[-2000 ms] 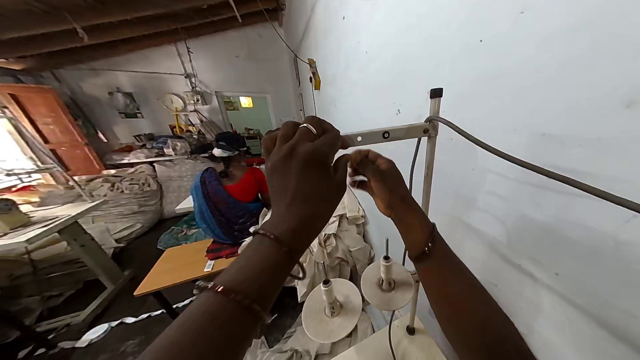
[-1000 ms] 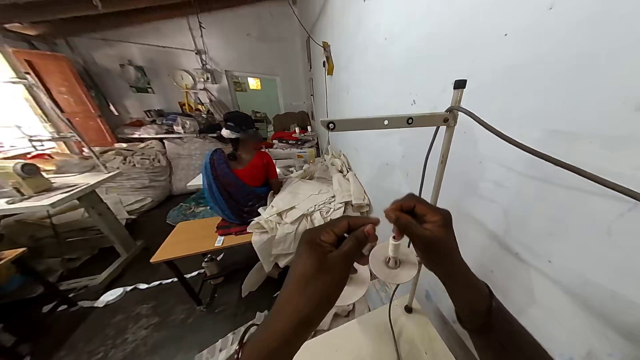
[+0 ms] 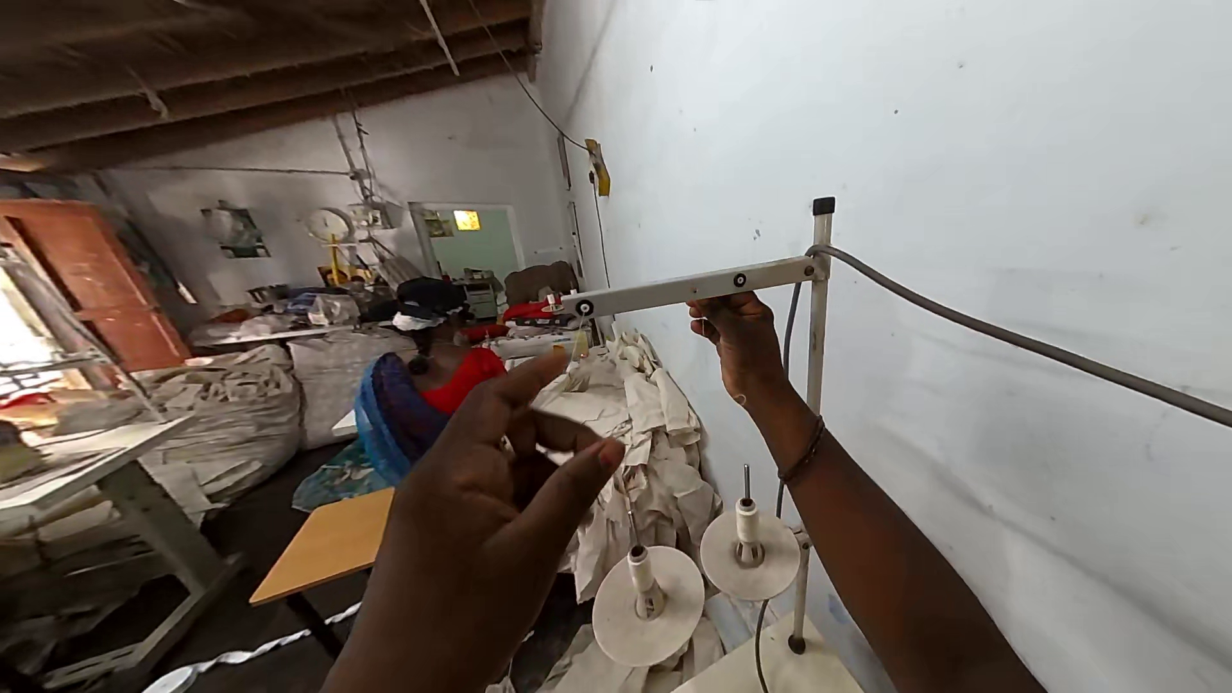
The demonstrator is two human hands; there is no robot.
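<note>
My left hand point(image 3: 500, 481) is raised in the foreground, thumb and fingers apart, with nothing plainly seen between them. Just under the metal thread guide arm point(image 3: 693, 287) of a thread stand, my right hand point(image 3: 736, 337) has its fingers bent together; a thin thread seems to run by its fingers, but its grip is unclear. The arm joins an upright post point(image 3: 818, 318) with a black cap. Below, a white thread cone point(image 3: 643, 575) stands on a round spool plate point(image 3: 626, 630), and a second cone point(image 3: 747, 523) stands on another plate point(image 3: 760, 577).
A grey cable point(image 3: 1020, 342) runs from the post along the white wall. Beyond my hands lies a heap of cream cloth point(image 3: 654, 423). A seated person point(image 3: 438, 371) is behind my left hand, near a wooden tabletop point(image 3: 332, 544). A white table point(image 3: 91, 462) stands at left.
My right hand has risen from the thread cone to the guide arm. My left hand has moved away from beside the cones, and its fingers have spread.
</note>
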